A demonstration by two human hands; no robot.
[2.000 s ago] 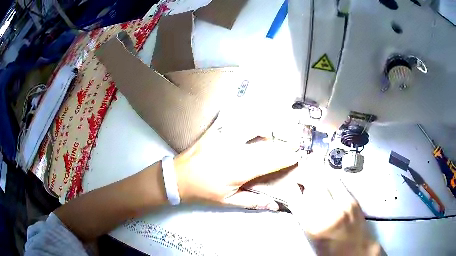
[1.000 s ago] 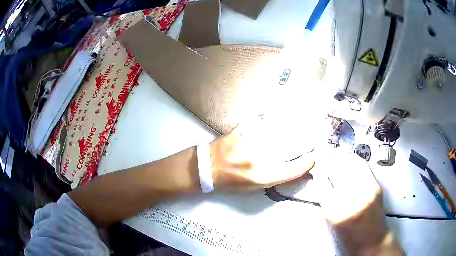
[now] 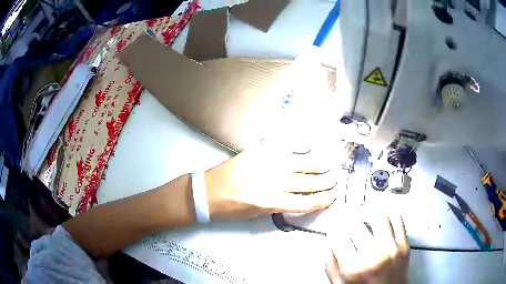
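Note:
A brown ribbed panel (image 3: 213, 97) lies on the white machine table, its long strip reaching to the upper left and its right part lost in lamp glare. My left hand (image 3: 272, 180) lies flat over its lower part, fingers pointing right toward the needle area. My right hand (image 3: 370, 249) is at the lower right, in glare, its fingers spread and pointing up below the presser foot (image 3: 355, 156). A dark edge of material (image 3: 284, 223) shows below my left hand. Glare hides what lies under both hands and whether the panel is under the foot.
The machine head (image 3: 421, 72) stands at the right. Snips (image 3: 470, 223), a small dark block (image 3: 445, 186) and a screwdriver (image 3: 491, 191) lie right of the needle. More brown pieces (image 3: 206, 34) lie at the top. A red-lettered board (image 3: 100, 116) bears a white bar (image 3: 61, 119) at left.
My right hand has moved down toward the table's front edge and its fingers have spread. My left hand's fingers lie flatter. The view has shifted, while the panel stays in much the same place.

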